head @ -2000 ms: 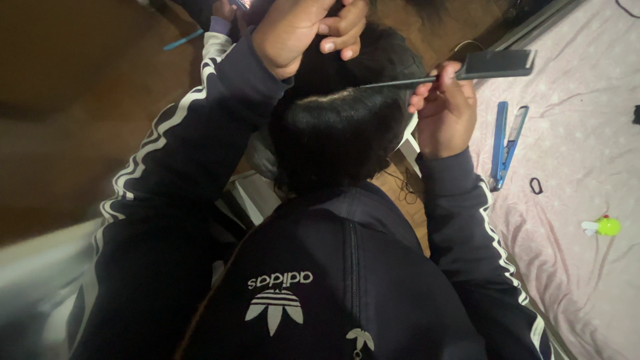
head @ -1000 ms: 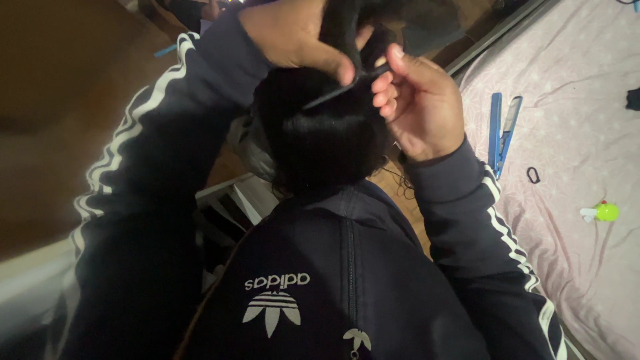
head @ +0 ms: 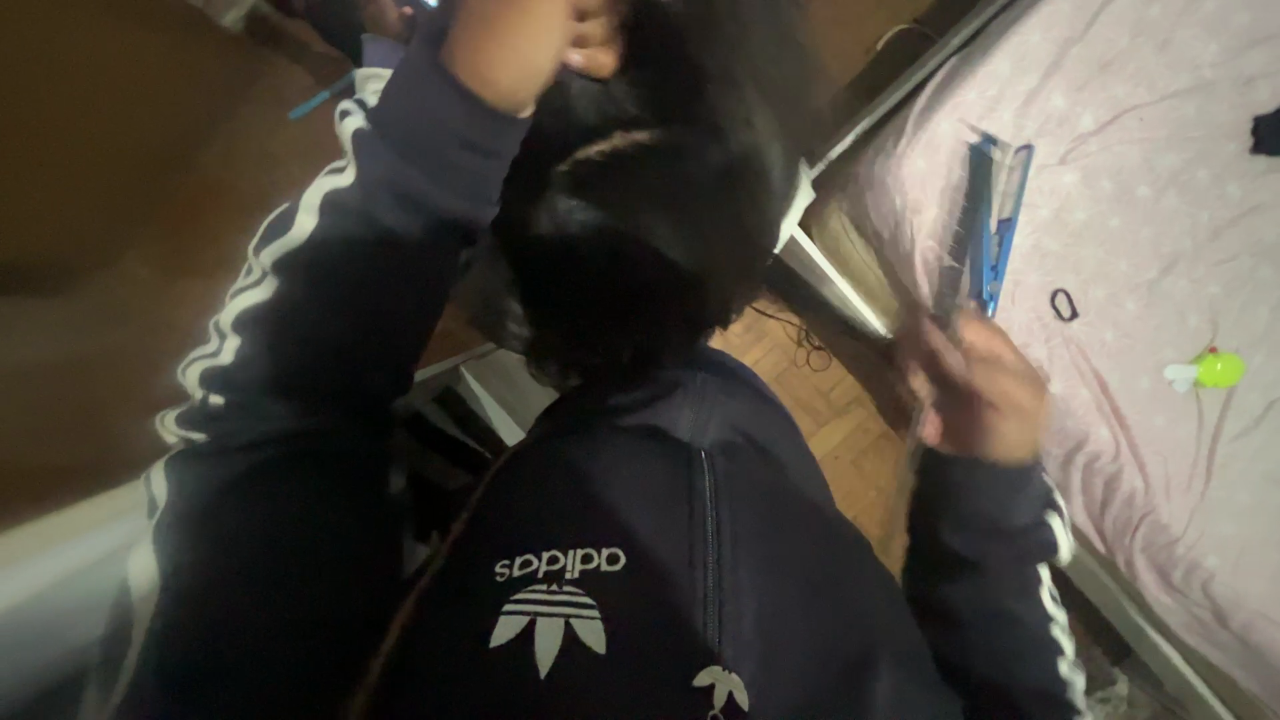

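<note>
A person's head of dark hair (head: 640, 230) is in the middle of the head view, with a pale parting line across it, above a black Adidas jacket (head: 600, 500). At the top edge, my left hand (head: 545, 45) is bent at the hair; it seems to pinch a lifted section, though the fingertips are partly cut off. My right hand (head: 980, 385), blurred, is well to the right of the head, over the bed's edge. It holds a dark rat-tail comb (head: 955, 240), teeth end up and tail down.
A blue hair straightener (head: 1010, 225) lies on the pink bed cover (head: 1130, 450), partly behind the comb. Beside it are a black hair tie (head: 1064, 305) and a lime-green object (head: 1218, 370). A thin cable (head: 812, 350) lies on the wooden floor (head: 850, 430).
My right hand has moved from the hair, where it was one second ago, out to the right with the comb. My left hand has moved up, and the parting shows again.
</note>
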